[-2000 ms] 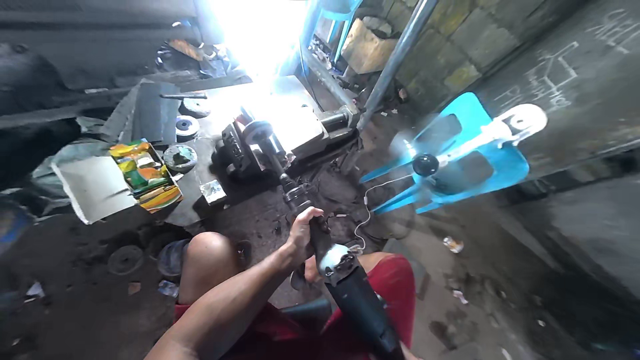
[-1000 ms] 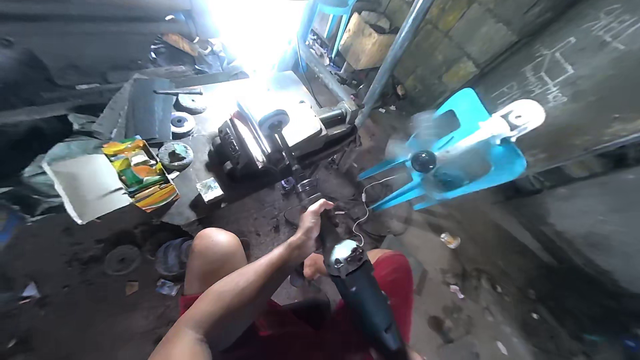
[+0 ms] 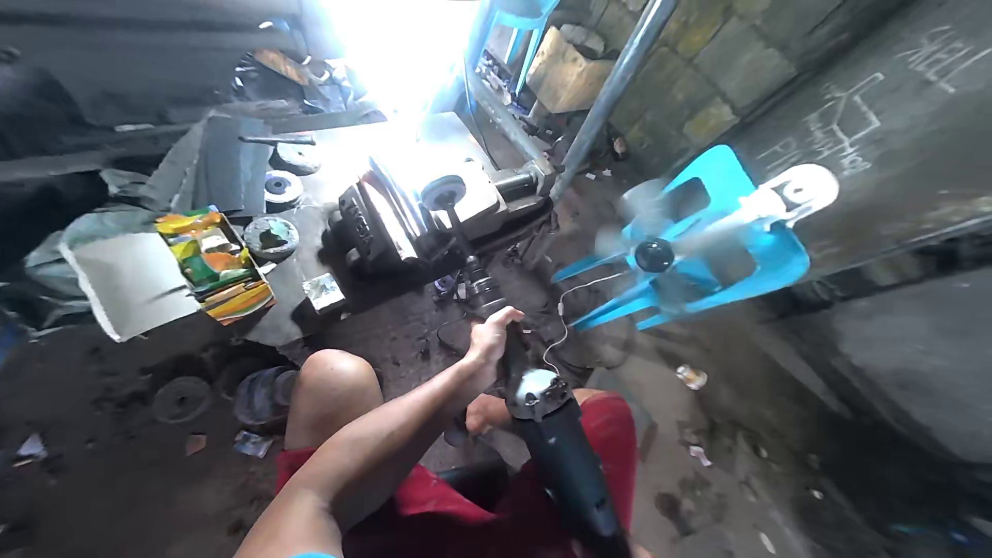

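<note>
My left hand (image 3: 494, 339) is closed around the neck of a long black power tool (image 3: 570, 465), an electric grinder or polisher by its look. Its extended shaft carries a round abrasive or buffing wheel (image 3: 443, 191), which is at the right side of a shiny metal workpiece (image 3: 391, 209); whether they touch cannot be told. That workpiece lies by a dark ribbed metal part (image 3: 355, 221) on the bench. At the bottom edge, a sliver of skin beside the tool's rear end looks like my right hand (image 3: 640, 551); its fingers are hidden.
An open cardboard box (image 3: 132, 287) of colourful packets, spare wheels (image 3: 282, 187) and a round tin (image 3: 271, 237) occupy the left of the bench (image 3: 283, 310). Right of me, a spinning fan (image 3: 655, 254) stands at a blue plastic chair (image 3: 721, 174), its white cord (image 3: 570, 298) trailing nearby. A metal pole (image 3: 620, 89) rises behind.
The wheel has moved right across the shiny workpiece, from over it to its right side. My left hand has kept its hold on the tool's neck.
</note>
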